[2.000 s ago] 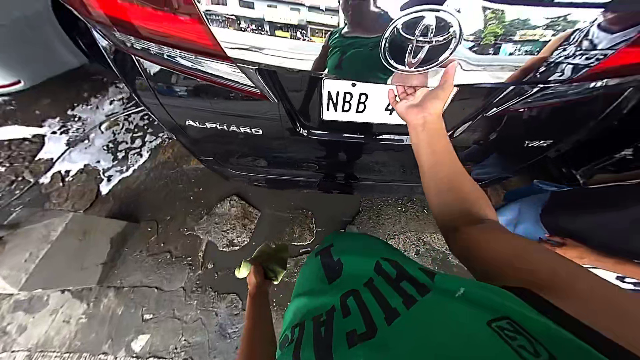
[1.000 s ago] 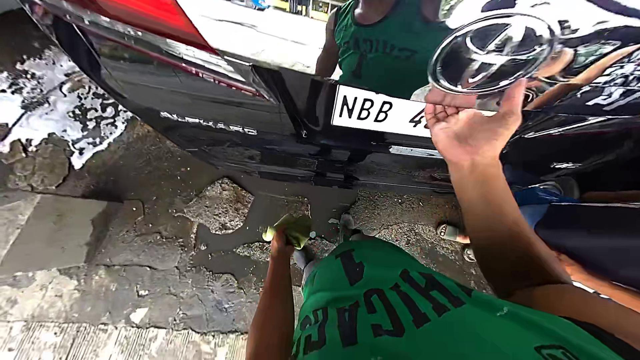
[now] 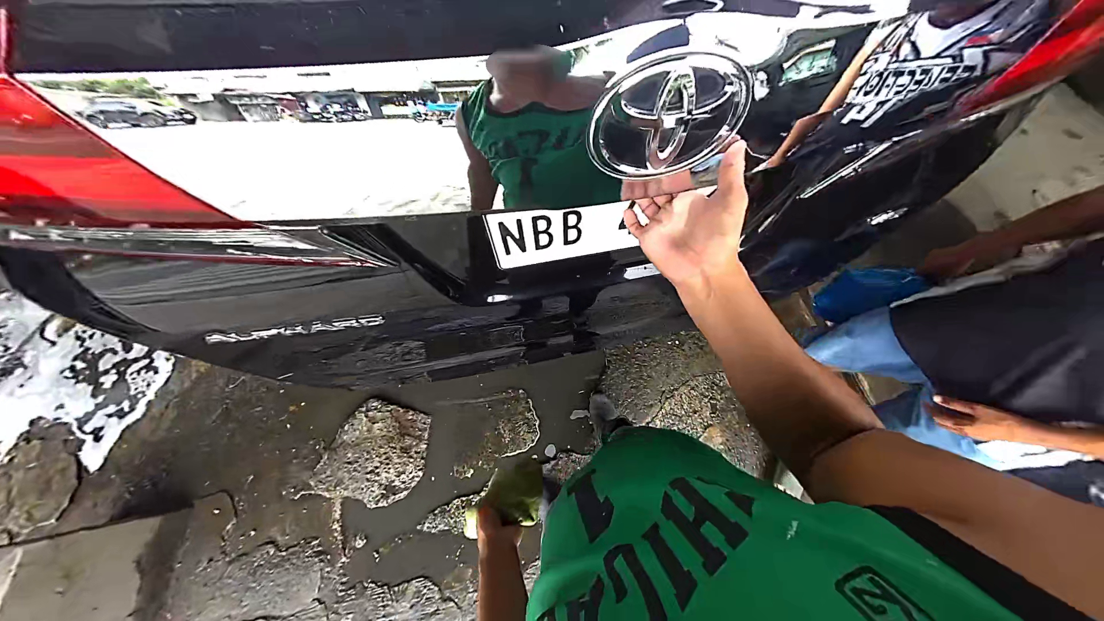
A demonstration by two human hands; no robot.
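Observation:
The black rear hatch of a Toyota van (image 3: 414, 345) fills the upper half of the head view. My right hand (image 3: 694, 220), palm up, has its fingertips at the hatch edge, just above the licence plate (image 3: 561, 233) and below the round chrome Toyota emblem (image 3: 669, 112); its fingers partly cover the plate. Whether they hook under the edge I cannot tell. Low beside my green jersey (image 3: 655, 535), my left hand (image 3: 500, 526) grips a crumpled yellow-green cloth (image 3: 515, 492).
A person in dark clothing (image 3: 1000, 328) stands close at the right, near a blue cloth or bag (image 3: 867, 291). Below the bumper lies broken, wet pavement (image 3: 375, 453) with puddles. White foam (image 3: 129, 388) spreads on the ground at the left. A red tail light (image 3: 95, 172) is at the upper left.
The view has shifted, bringing more of the hatch and the person at the right into sight. My right hand stays at the hatch edge, and the cloth remains in my left hand.

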